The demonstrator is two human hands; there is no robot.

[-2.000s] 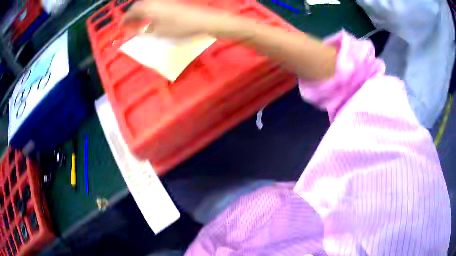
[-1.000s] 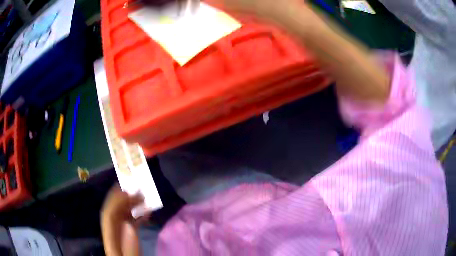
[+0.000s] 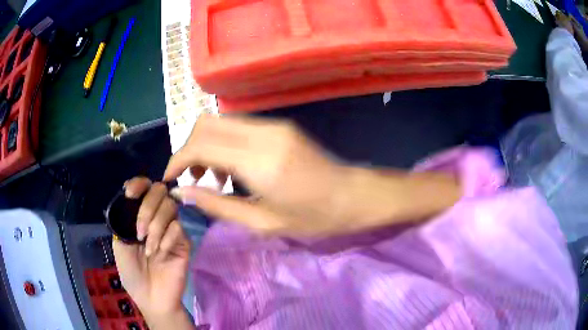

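Note:
My left hand (image 3: 158,248), at the lower left, holds a black round device housing (image 3: 124,218) between thumb and fingers. My right hand (image 3: 258,171) is blurred and reaches in from the right. Its thumb and forefinger tips meet my left fingertips beside the housing; whether they pinch anything cannot be made out. A long white liner sheet (image 3: 180,80) with rows of tan rectangles runs down beside the foam stack and passes behind my right hand.
Red foam tray stack (image 3: 361,64) at top. Yellow tool (image 3: 95,69), blue stick (image 3: 117,63) and tan scrap (image 3: 117,129) on the green mat. Filled red tray (image 3: 26,103) at left. Machine panel (image 3: 39,271) and small red tray (image 3: 106,290) lower left. Another person's sleeve (image 3: 570,87) at right.
The view has shifted down and left. My right hand has come from over the foam trays to my left hand. My left hand has left the liner's lower end, and the black housing is in it.

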